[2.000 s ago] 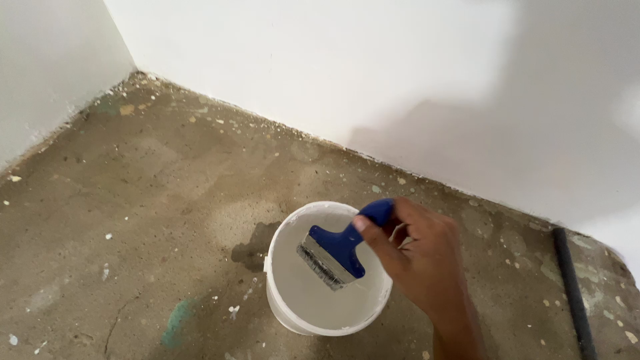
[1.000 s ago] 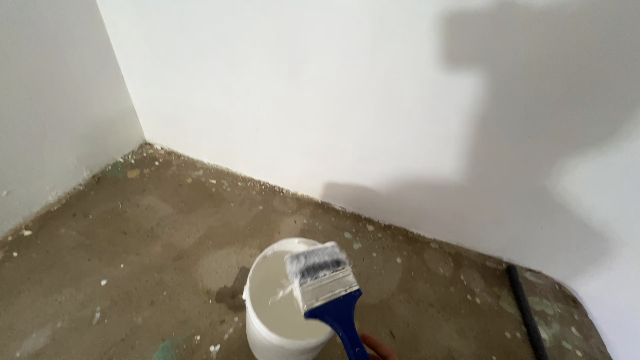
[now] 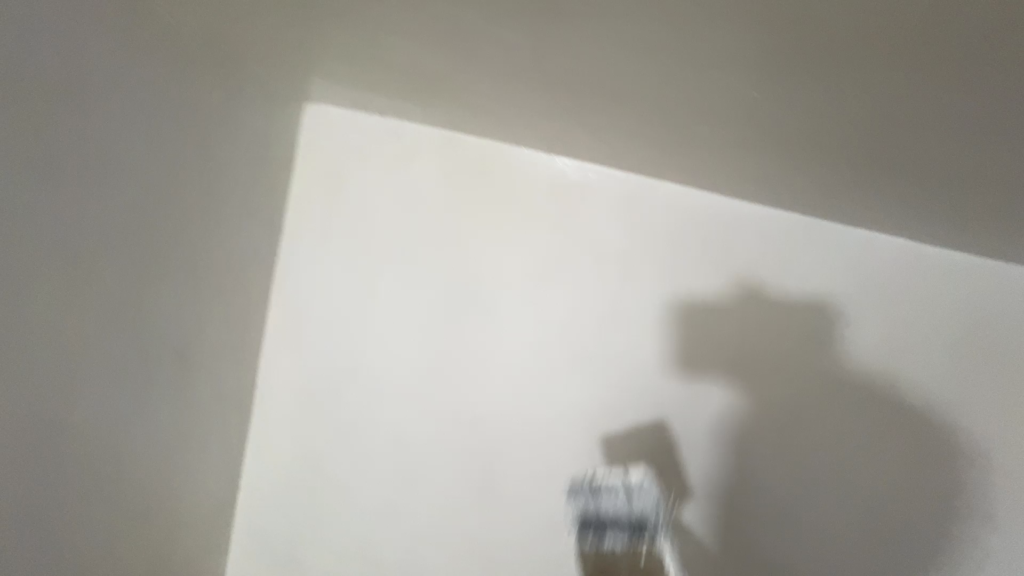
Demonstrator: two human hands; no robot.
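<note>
A wide flat paintbrush [image 3: 618, 516] rises from the bottom edge, right of the middle, its bristles pointing up and coated with white paint. The picture is blurred. Only the bristles and the top of the ferrule show; the handle and any hand on it are below the frame. Behind the brush stands a white wall [image 3: 448, 336], and the brush's shadow falls just above and beside it. Whether the bristles touch the wall cannot be told. Neither my left hand nor my right hand is in view.
The ceiling [image 3: 640, 80] meets the white wall along a slanting edge. A greyer side wall [image 3: 136, 320] joins at the left, forming an upper corner. A large shadow of a head and shoulder covers the wall's right part.
The view has swung up from the floor to the ceiling corner. The brush was inside the white bucket, then raised above its rim with paint on the bristles; bucket and hand have left the view.
</note>
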